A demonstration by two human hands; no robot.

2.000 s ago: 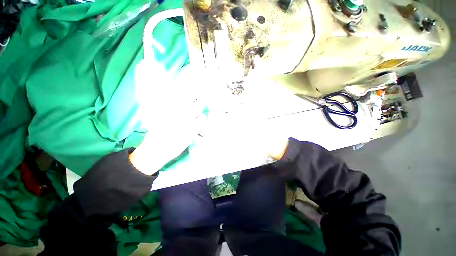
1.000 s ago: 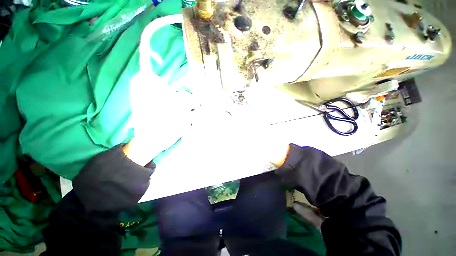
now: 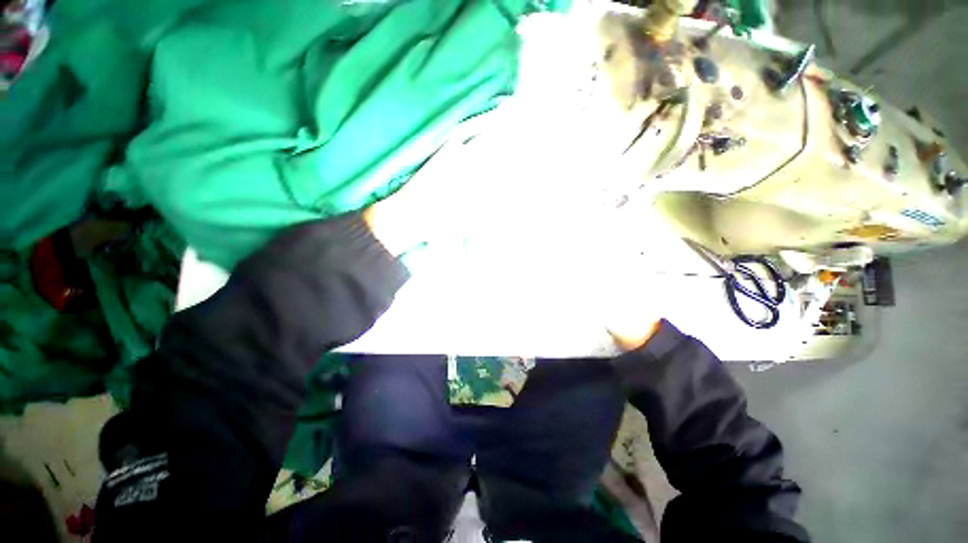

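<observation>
A large bright green garment piece lies in folds on the left of the white table. The cream sewing machine stands at the upper right; its needle area is lost in white glare. My left hand reaches from its dark sleeve toward the glare beside the cloth; only its wrist side shows faintly. My right hand lies near the table's front edge, its fingers washed out. What either hand holds cannot be seen. Small scissors with black looped handles lie right of the needle area.
A small parts tray is at the table's right end. Darker green pieces and a red item lie at the lower left. The table's front edge runs above my lap. Grey floor shows at the right.
The view has turned, so the machine and scissors sit farther right. My left hand has moved rightward in view and nearer the machine. The white curved tube is no longer distinct.
</observation>
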